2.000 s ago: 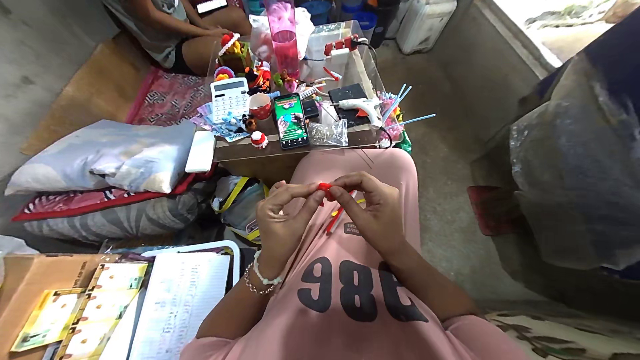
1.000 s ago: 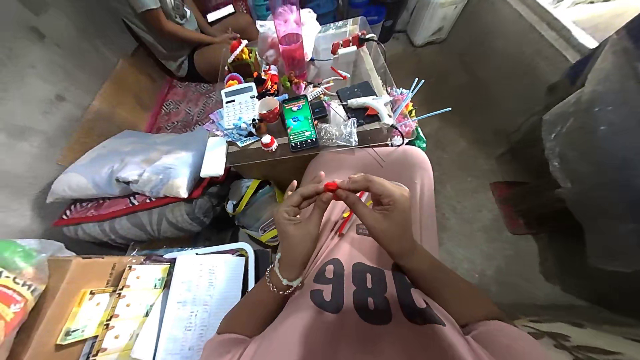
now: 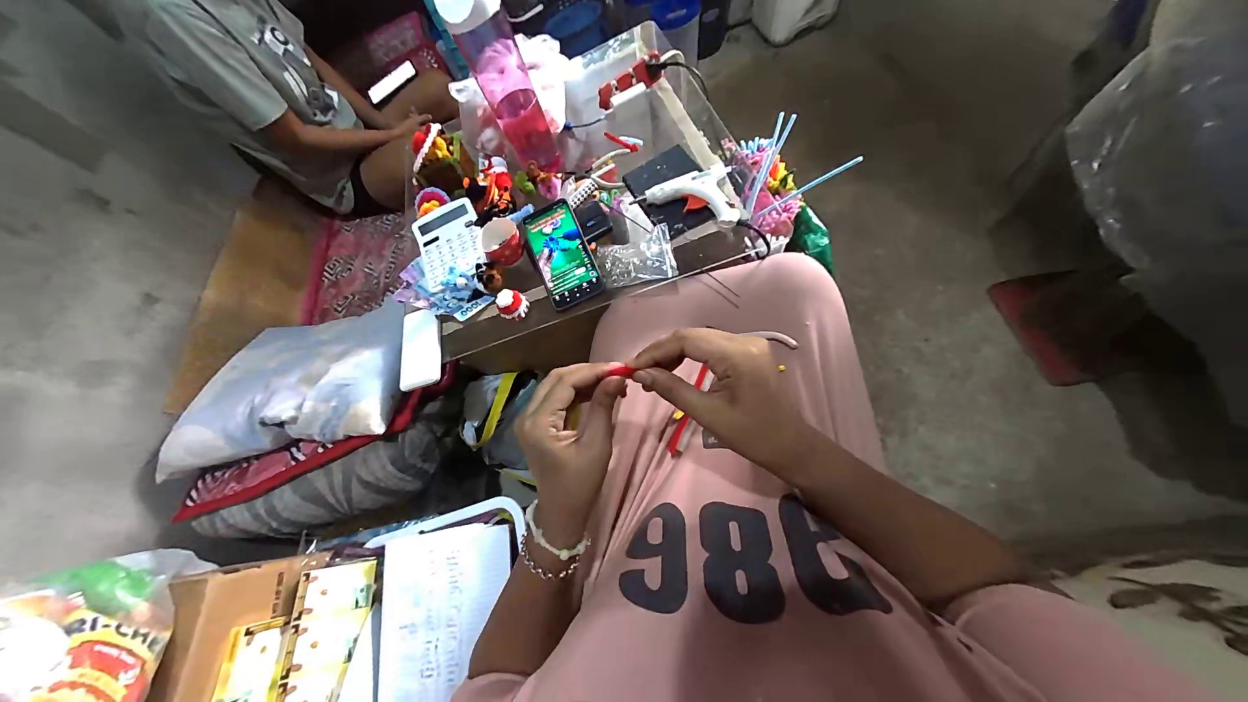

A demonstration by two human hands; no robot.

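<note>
A small red piece (image 3: 619,370), its material too small to tell, is pinched between the fingertips of both hands above my lap. My left hand (image 3: 568,424) holds its left end with thumb and forefinger. From the other side, the thumb and forefinger of my right hand (image 3: 717,390) grip it. Below my right hand, red strips (image 3: 680,436) lie on the pink cloth over my lap, with something yellow beside them. A pale curved strip (image 3: 775,338) shows past my right hand, near a tiny yellow bit (image 3: 782,369).
On the low table (image 3: 507,336) are a lit phone (image 3: 564,255), a calculator (image 3: 448,239), a white glue gun (image 3: 697,190), a pink bottle (image 3: 507,97) and small figures. Pillows (image 3: 283,380) and a written notebook (image 3: 444,604) lie left. Another person (image 3: 283,107) sits beyond.
Both hands stay together on the red piece, with the fingers slightly shifted. My right hand's fingers are more bent over it than one second ago.
</note>
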